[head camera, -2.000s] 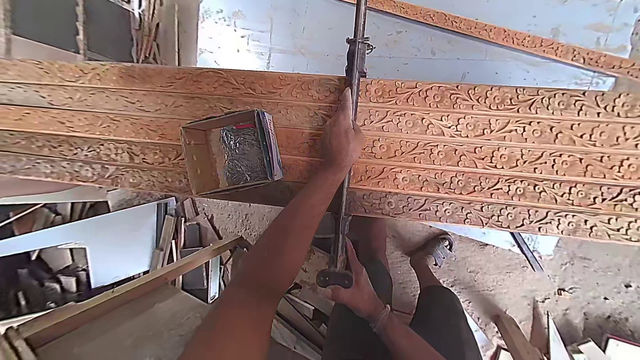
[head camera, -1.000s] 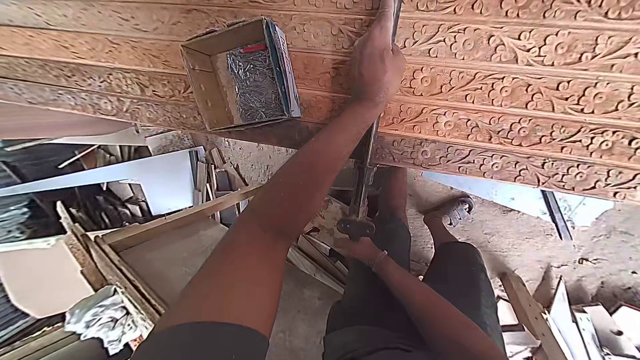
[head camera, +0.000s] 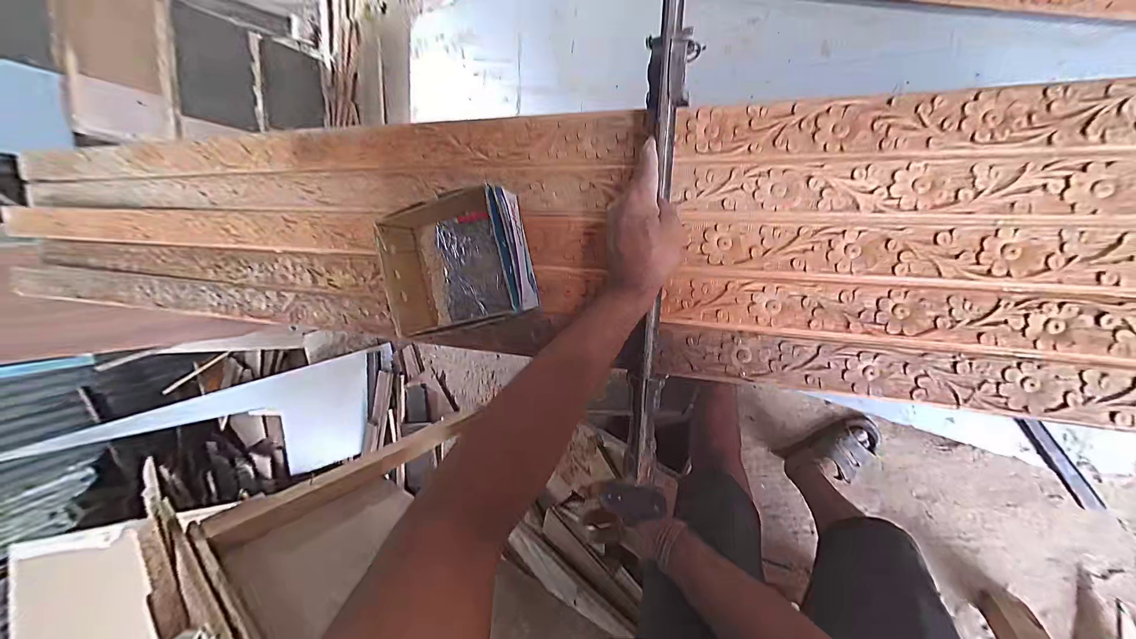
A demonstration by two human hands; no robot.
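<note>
A long metal bar clamp (head camera: 664,169) lies across several carved wooden boards (head camera: 896,186) set side by side. Its far jaw (head camera: 667,71) sits at the boards' far edge. My left hand (head camera: 646,235) is around the bar, over the boards. Near the clamp's lower end (head camera: 635,501), below the boards' near edge, is my right hand (head camera: 617,524), blurred, its fingers at the end piece. An open cardboard box (head camera: 408,284) with a plastic-like shiny heap of small metal pieces (head camera: 470,266) rests on the boards left of my left hand.
A pale blue panel (head camera: 799,53) lies beyond the boards. Wood offcuts (head camera: 568,568) and a wooden frame (head camera: 337,484) are below at the left. My legs and a sandaled foot (head camera: 843,453) are under the near edge, with a dark bar (head camera: 1061,461) at the right.
My left hand stays on the clamp bar. The view dipped toward the floor a second ago and now takes in the clamp's far jaw again.
</note>
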